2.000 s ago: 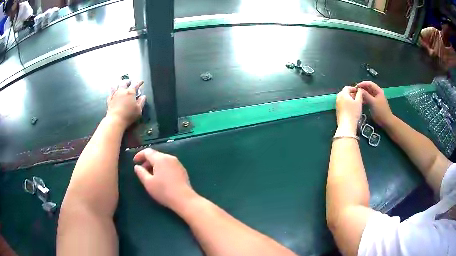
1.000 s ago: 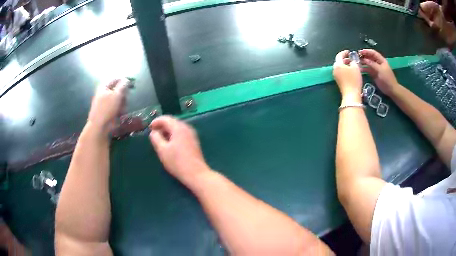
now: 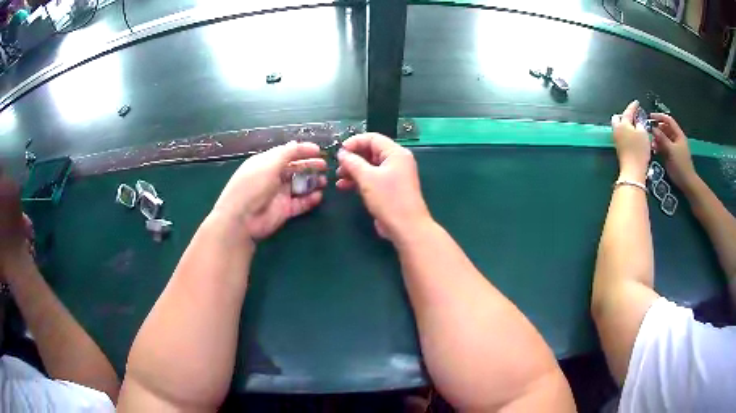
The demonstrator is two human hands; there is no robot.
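Note:
My left hand, bare, holds a small square silver case with a pale centre against its fingers, above the dark green bench. My right hand, bare, pinches a tiny dark piece between thumb and fingertip, just right of the left fingertips. The piece is mostly hidden by the fingers. I cannot tell whether it touches the case.
Loose cases lie on the bench at left, beside a green tray. Small units lie spaced on the dark belt. A green post stands at the belt's edge. Neighbours' arms show on both sides; the right one's hands hold a case.
My left hand has come back from over the belt with a unit and now faces my right hand, which has closed on a dark piece. The view has swung left.

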